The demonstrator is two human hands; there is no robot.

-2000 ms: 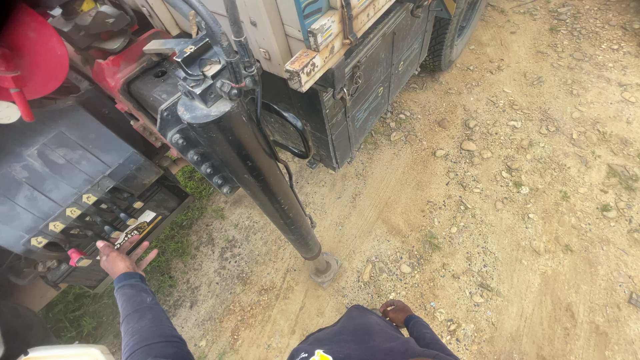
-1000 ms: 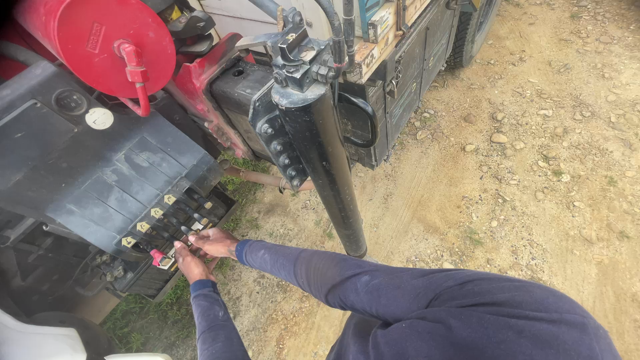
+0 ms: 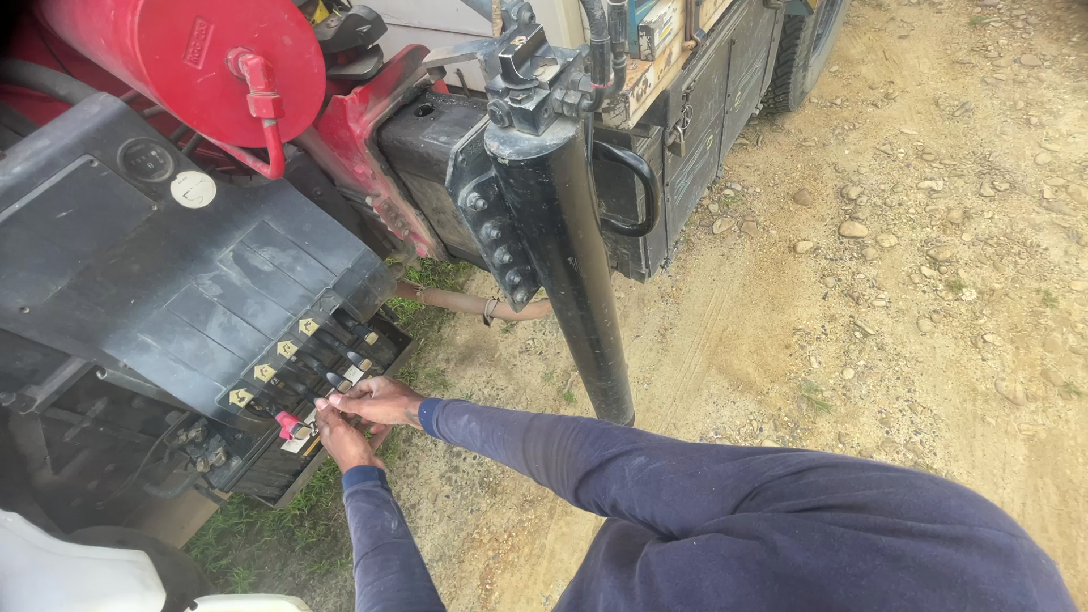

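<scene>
A row of several black control levers sticks out below a dark panel cover marked with yellow arrows. My left hand is at the levers' tips, just right of a pink-red lever knob. Touching or almost touching it, my right hand reaches in from the right. The fingers of both hands meet at the levers; whether they grip one is hidden. Beyond my right arm stands a black hydraulic outrigger cylinder with a bolted bracket and hoses at its top.
A red cylindrical tank with a red pipe is above the panel. Black side boxes and a tyre of the truck lie behind the outrigger. A brownish hose runs low over grass. Stony dirt ground spreads to the right.
My right hand, near my body two seconds ago, has come over to the levers beside my left hand. The view has shifted toward the panel.
</scene>
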